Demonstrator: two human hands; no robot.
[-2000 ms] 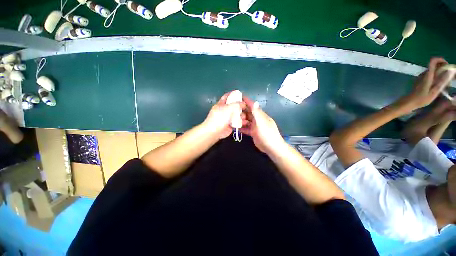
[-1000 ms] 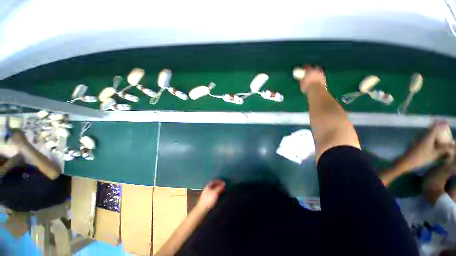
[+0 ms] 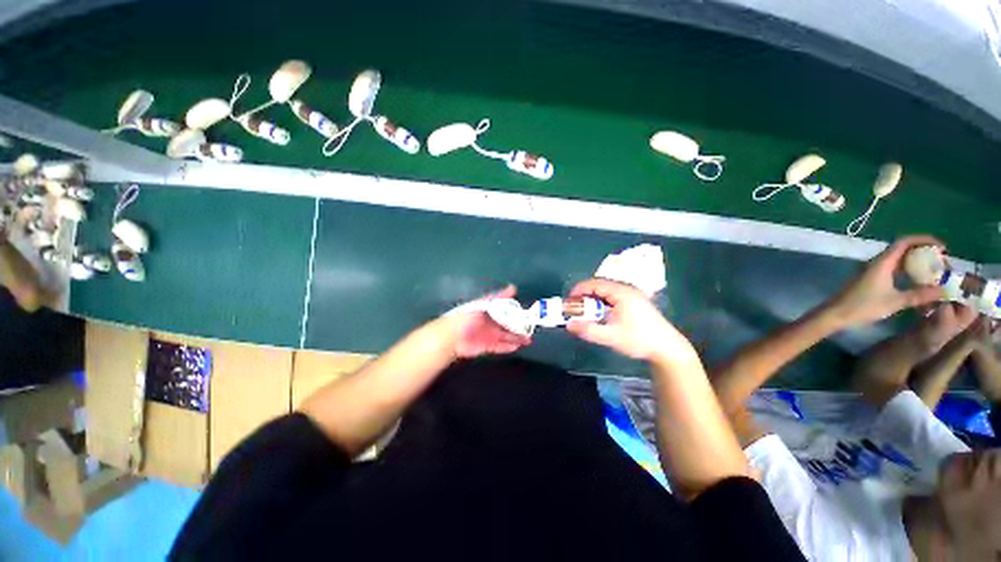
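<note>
My left hand (image 3: 488,329) is at the near bench, palm partly up, around a cream corded piece (image 3: 509,316). My right hand (image 3: 628,318) grips a labelled piece (image 3: 565,311), white with brown and blue bands, by its right end. The two pieces lie close together between my hands, with white cord between them. Fingers hide part of both.
A stack of white slips (image 3: 634,270) lies just beyond my right hand. A pale rail (image 3: 439,205) separates the bench from the green belt (image 3: 593,93) with spaced pieces. A neighbour's hands (image 3: 900,280) hold a labelled piece at right. Open boxes (image 3: 242,401) stand below left.
My right hand has come back from the belt and now holds a labelled piece near my left hand. The labelled and cream pair is gone from the belt's middle; a plain corded piece lies further right.
</note>
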